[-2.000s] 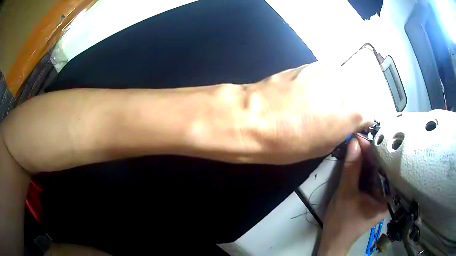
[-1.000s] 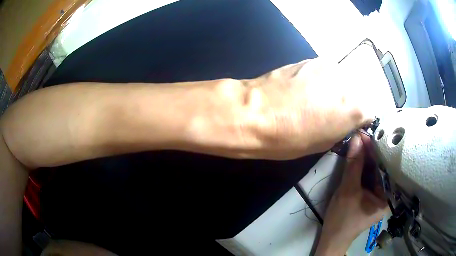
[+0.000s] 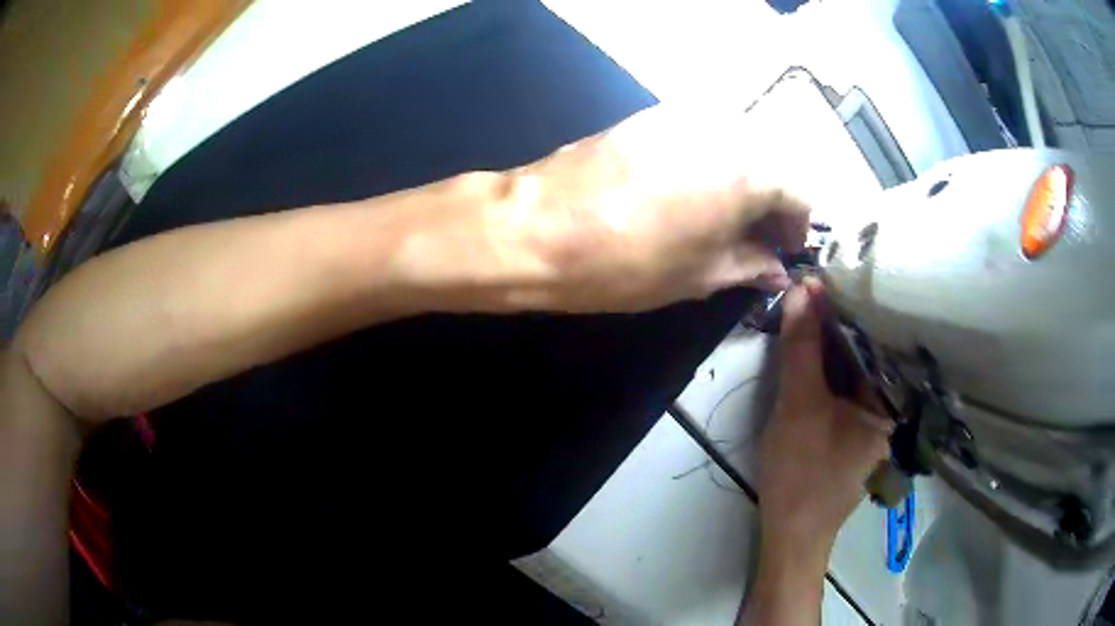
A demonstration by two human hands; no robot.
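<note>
A large black fabric panel (image 3: 367,489) covers the table under my left forearm, its right part reaching the needle area. My left hand (image 3: 611,232) comes in from the left, fingers bent close to the needle area. My right hand (image 3: 813,440) comes up from below, its thumb beside the left fingertips. The fingertips are small and dark there, so what they pinch cannot be told. The white sewing machine head (image 3: 954,281), with an orange-red mark, stands right of both hands. The needle and presser foot are mostly hidden.
Blue-handled snips (image 3: 900,532) lie below the machine head. Loose dark threads (image 3: 721,428) lie on the white bed. Cardboard with orange-brown tape (image 3: 92,159) is at the upper left. Part of a red stool (image 3: 92,532) shows at the lower left.
The view has shifted, so the machine head sits further left and its orange-red mark shows. My left hand has turned, and its bent fingers now show near the needle. My right thumb stays beside them.
</note>
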